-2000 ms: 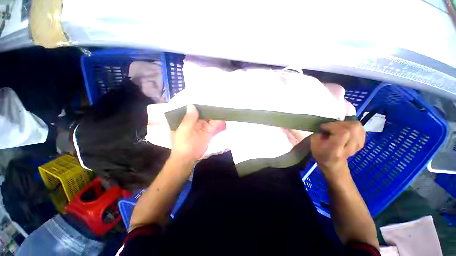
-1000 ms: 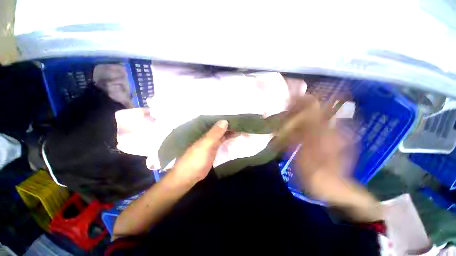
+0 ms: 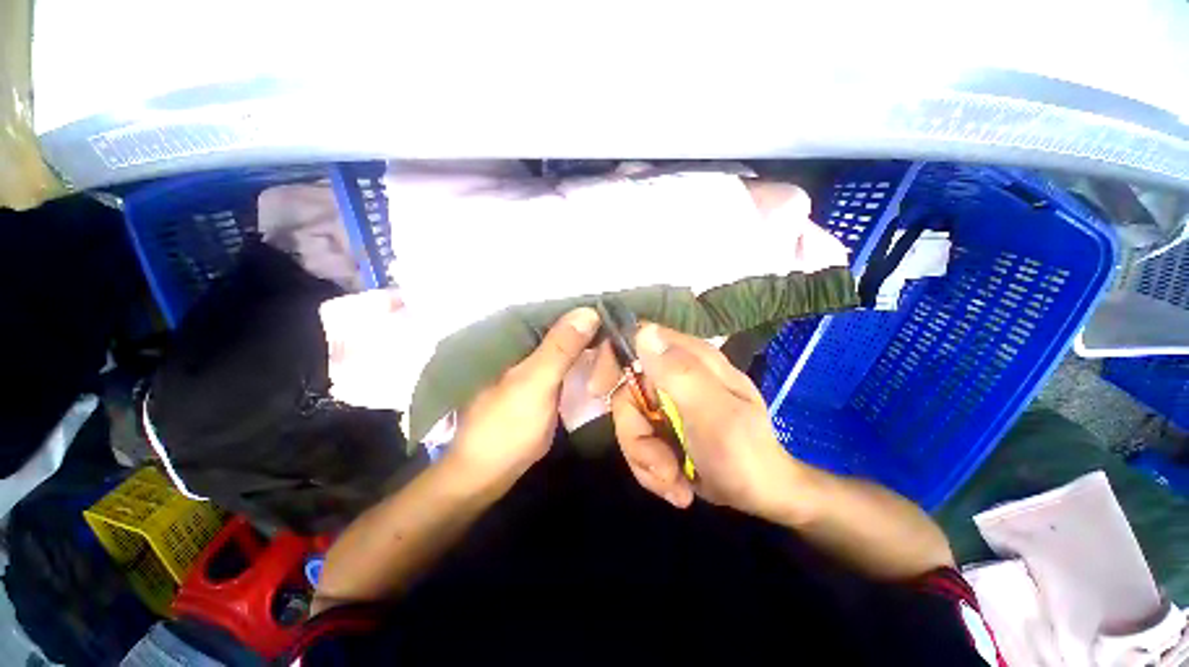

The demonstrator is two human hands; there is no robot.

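Note:
The olive green band [image 3: 483,358] lies across the pale pink garment [image 3: 522,241] on my lap. Its left part is smooth and its right part is ruched. My left hand [image 3: 528,397] pinches the band near its middle between thumb and fingers. My right hand [image 3: 704,417] holds small thread snips [image 3: 669,424] with dark blades and yellow and orange parts. The blade tips are at the band, beside my left thumb. Whether the blades are closed on a thread cannot be seen.
The white table edge [image 3: 587,137] with a scale strip runs across the top. Blue baskets [image 3: 1011,345] stand at right and left under the table. A red stool [image 3: 248,593] and a yellow crate [image 3: 150,521] are lower left. Pink cloth [image 3: 1076,554] lies lower right.
My right hand has let go of the band's right part and now holds the snips at its middle. The band is no longer stretched straight, and its ruched part shows at right.

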